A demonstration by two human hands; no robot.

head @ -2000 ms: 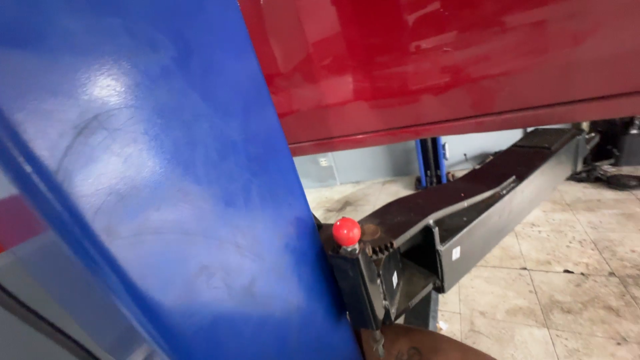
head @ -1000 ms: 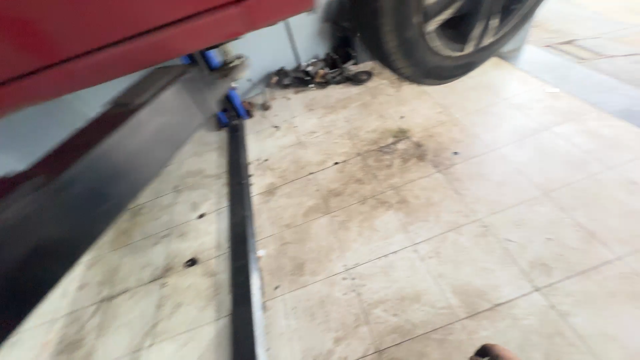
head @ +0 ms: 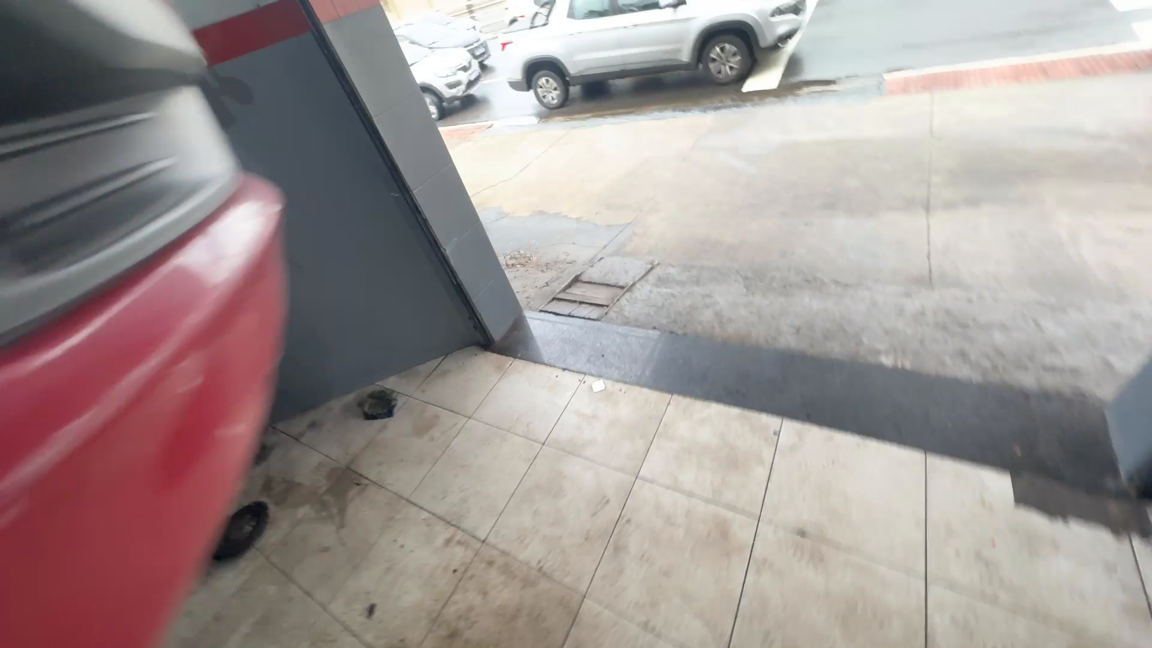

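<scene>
Neither my left hand nor my right hand shows in the head view at this moment. Close on the left is the red body of a car (head: pixel 135 396), blurred, with a grey and black lamp or trim part (head: pixel 99 171) above the red panel. On the stained tile floor (head: pixel 558 504) beyond it lie a round black part (head: pixel 241 531) and a small dark container or part (head: pixel 379 404) near the wall.
A grey wall (head: pixel 333 216) with a red stripe ends at a tiled pillar edge. A dark stone threshold (head: pixel 765 360) borders the floor. Outside are a concrete apron (head: pixel 810 198), a drain cover (head: pixel 585 295), a silver pickup truck (head: pixel 630 40) and other parked cars.
The view has swung from the blue lift post and lift arm, past a wheel, to the doorway. A bit of a hand at the bottom edge one second ago is out of view.
</scene>
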